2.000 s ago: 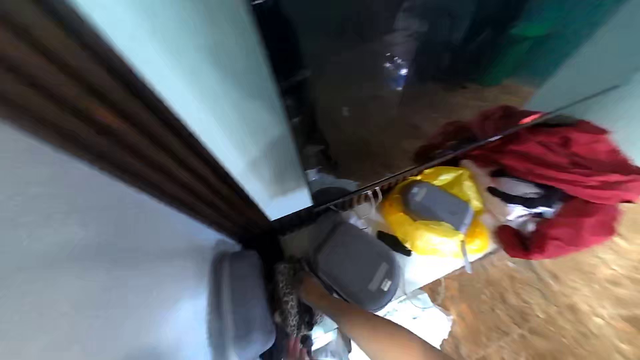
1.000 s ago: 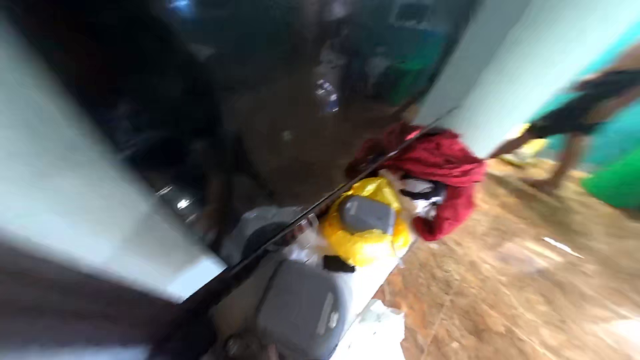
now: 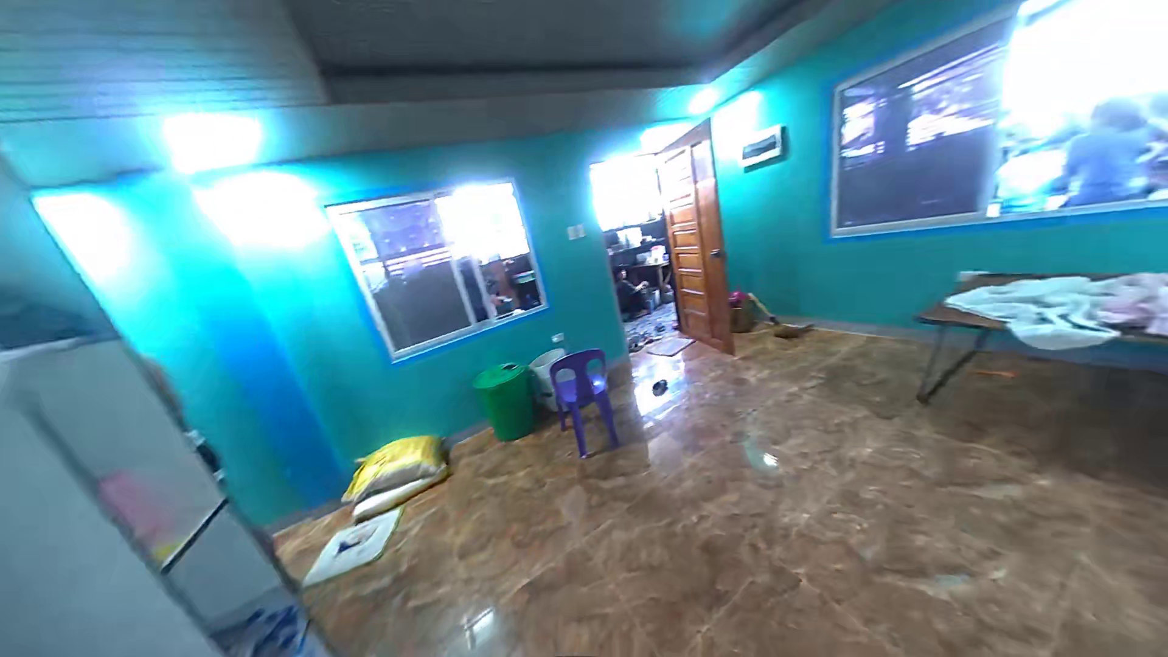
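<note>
Neither my left hand nor my right hand shows in the head view now, so what they hold cannot be seen. The view takes in a room with teal walls. A purple plastic chair (image 3: 580, 392) stands near the far wall, beside a green lidded bin (image 3: 506, 401) and a white bucket (image 3: 547, 376). Yellow sacks (image 3: 399, 467) lie on the floor at the wall's foot, with a white mat (image 3: 354, 546) in front of them. At the right, white cloths (image 3: 1040, 306) lie on a wooden table (image 3: 940, 315) with metal legs.
A wooden door (image 3: 695, 246) stands ajar at the back, with a person (image 3: 630, 294) beyond it. A broom (image 3: 787, 328) lies by the wall. A pale cabinet or partition (image 3: 100, 511) fills the lower left. A small dark object (image 3: 659, 388) sits on the glossy tiled floor (image 3: 730, 511).
The view has swung far up and across the room. The arm seen two seconds ago, the grey cases, the yellow bag and the red cloth are out of view.
</note>
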